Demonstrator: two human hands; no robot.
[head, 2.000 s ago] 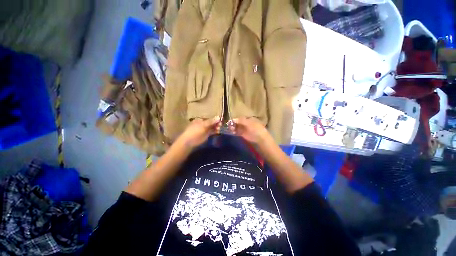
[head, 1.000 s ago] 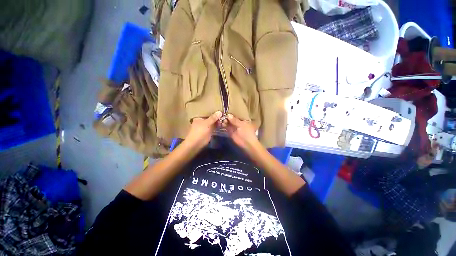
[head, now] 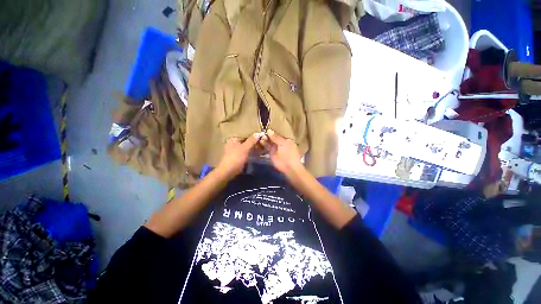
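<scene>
A tan jacket (head: 204, 119) lies in front of me with its hem towards me and its sleeves at both sides. Its front zipper (head: 258, 65) runs down the centre, with a narrow dark gap just above my hands. A short zip pocket (head: 284, 80) shows on the right panel. My left hand (head: 238, 152) and my right hand (head: 283, 149) pinch the two front edges at the hem, fingertips close together at the zipper's lower end. The fingers hide the zipper end itself.
A white sewing machine (head: 424, 142) stands on the table at the right, with red-handled snips (head: 368, 157) near it. A tan garment pile (head: 155, 142) is at the left beside a blue bin (head: 144, 62). A person's hand (head: 492, 189) shows at far right.
The two front edges, apart two seconds ago, are now together at the hem. The zipper line bends more above my hands, and the gap there is shorter than one second ago.
</scene>
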